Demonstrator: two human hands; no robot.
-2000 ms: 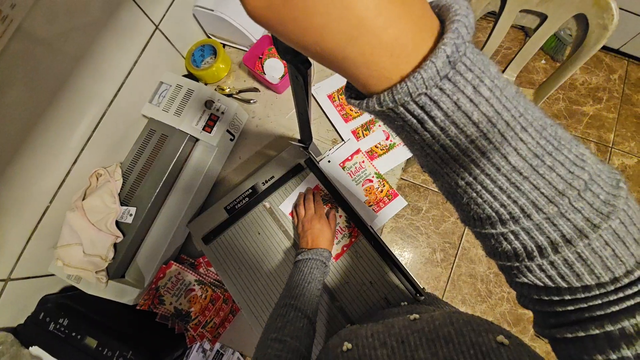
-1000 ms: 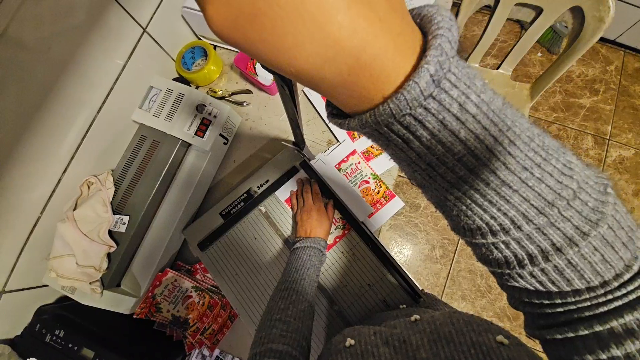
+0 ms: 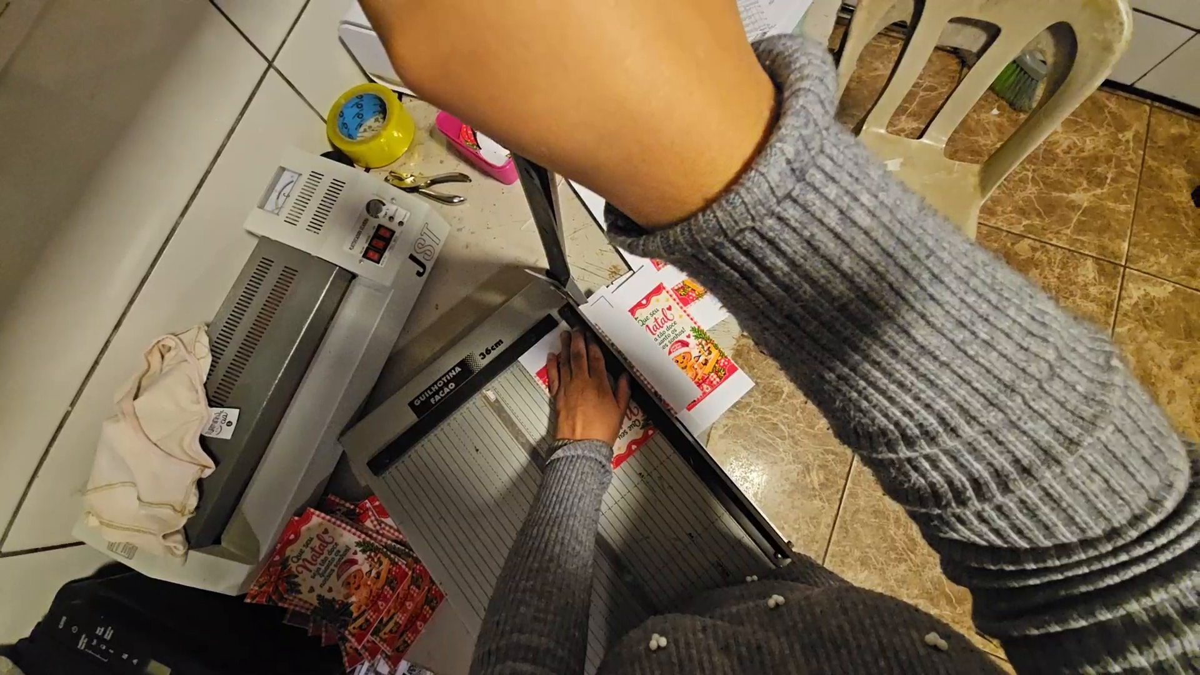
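My left hand (image 3: 591, 389) lies flat, fingers spread, on a printed Christmas card sheet (image 3: 634, 439) on the bed of a guillotine paper cutter (image 3: 487, 427). The cutter's blade arm (image 3: 541, 211) is raised at its far end. My right forearm crosses the top of the view; the right hand is outside the frame. Past the cutting edge, a white-bordered part of a printed sheet (image 3: 677, 347) sticks out to the right. A fanned pile of red cards (image 3: 352, 577) lies left of the cutter.
A laminator (image 3: 291, 347) stands on the left with a beige cloth (image 3: 155, 441) on it. Beyond are a yellow tape roll (image 3: 370, 125), a hand-held metal tool (image 3: 428, 186) and a pink container (image 3: 476, 150). A plastic chair (image 3: 937, 159) stands at the upper right, and dark fabric (image 3: 159, 628) lies lower left.
My left hand stays on the sheet on the cutter bed. My raised right arm covers more of the top of the view than two seconds ago. The blade arm remains raised.
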